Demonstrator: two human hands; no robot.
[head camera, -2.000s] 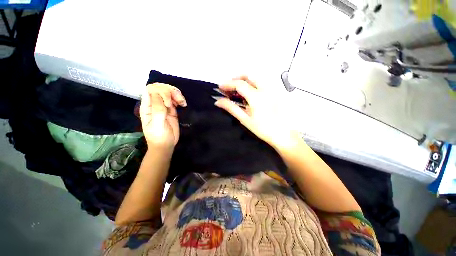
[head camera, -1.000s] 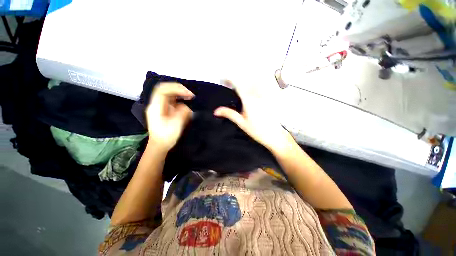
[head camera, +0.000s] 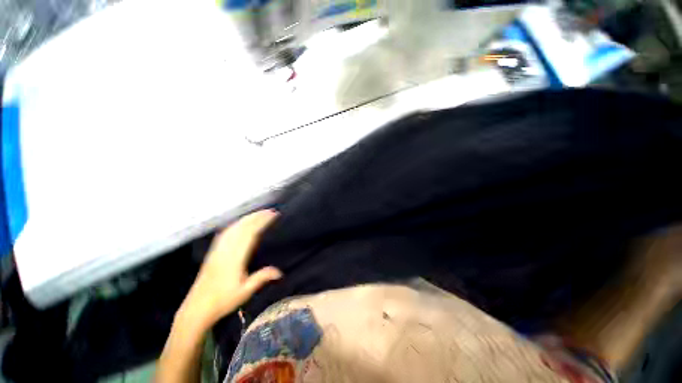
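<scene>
The black garment [head camera: 449, 179] stretches across the lap and over the table's front edge to the right side of the picture. My left hand [head camera: 235, 269] is at the garment's left end, with thumb and fingers apart; it holds nothing that I can see. My right forearm [head camera: 636, 299] is blurred at the right edge, and the hand itself is cut off by the edge or hidden. A small blurred red spot, likely the thread snips' handle [head camera: 291, 73], shows on the machine bed.
The white table [head camera: 127, 149] has blue edging at its left side. The blurred sewing machine head [head camera: 277, 30] is at the top middle. A control panel [head camera: 512, 63] is at the right table end. Dark cloth [head camera: 120, 322] hangs below the table at left.
The view has swung to the right. The black garment now spreads far to the right, and my right arm has moved out to the right edge. My left hand is lower, beside the garment's left end.
</scene>
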